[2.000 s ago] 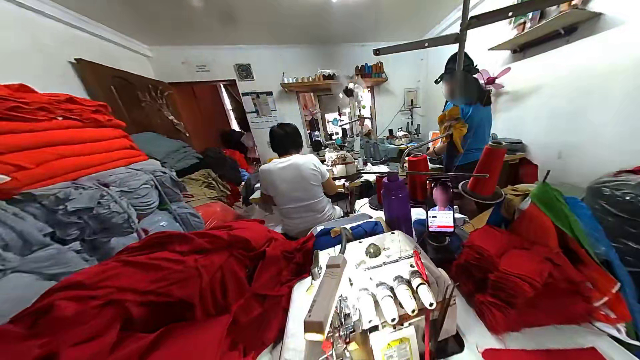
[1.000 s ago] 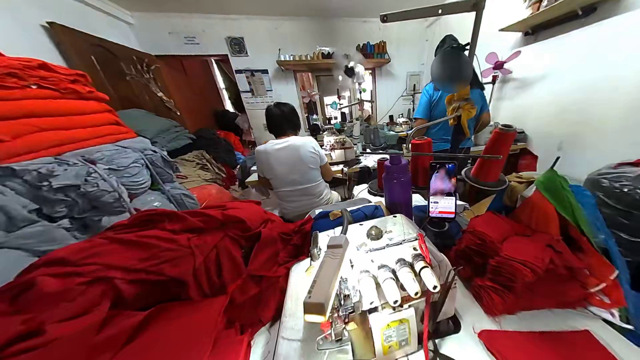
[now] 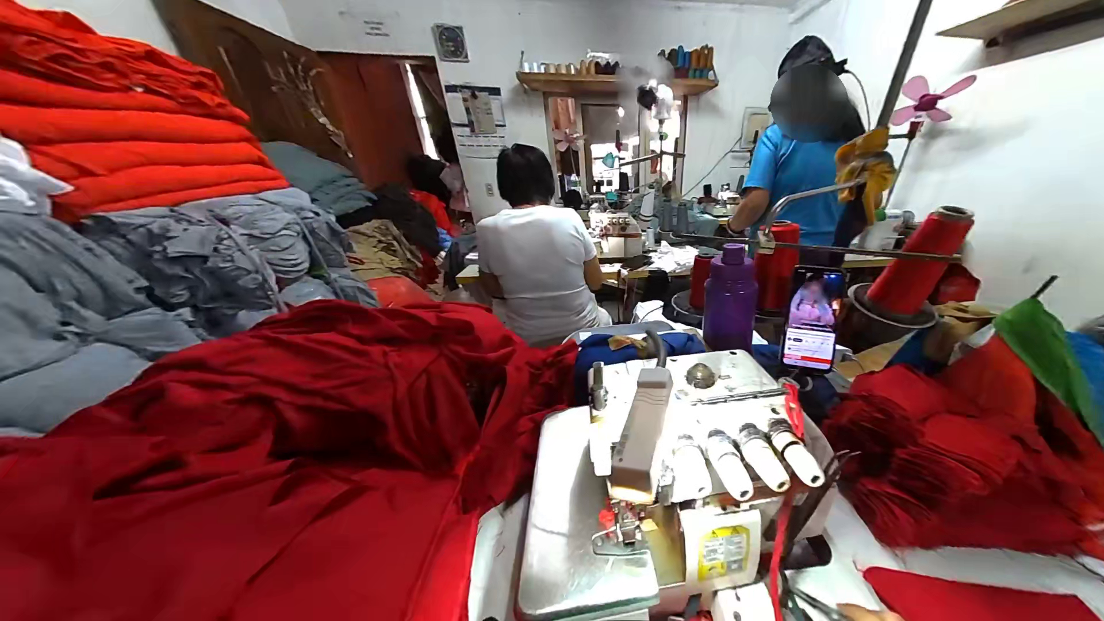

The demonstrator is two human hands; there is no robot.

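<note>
A serger-type sewing machine (image 3: 690,405) with several white tension dials (image 3: 759,457) stands at the lower middle. A long grey lamp (image 3: 642,431) shines over its needle area. Only fingertips of my right hand (image 3: 867,613) show at the bottom edge, beside a thin metal tool (image 3: 815,604), perhaps snips; whether they hold it cannot be told. My left hand is out of view. Dark red fabric (image 3: 345,466) lies heaped left of the machine. A flat red fabric piece (image 3: 975,595) lies at the lower right, below a stack of red cut pieces (image 3: 957,457).
Behind the machine are a purple bottle (image 3: 730,297), a phone (image 3: 812,319) with its screen lit and red thread cones (image 3: 921,259). Folded orange-red (image 3: 147,129) and grey cloth (image 3: 224,250) piles up at left. Two people (image 3: 539,259) (image 3: 798,172) work at tables ahead.
Fingertips and the thin metal tool now show at the bottom edge, where neither earlier frame shows them. The view has shifted slightly.
</note>
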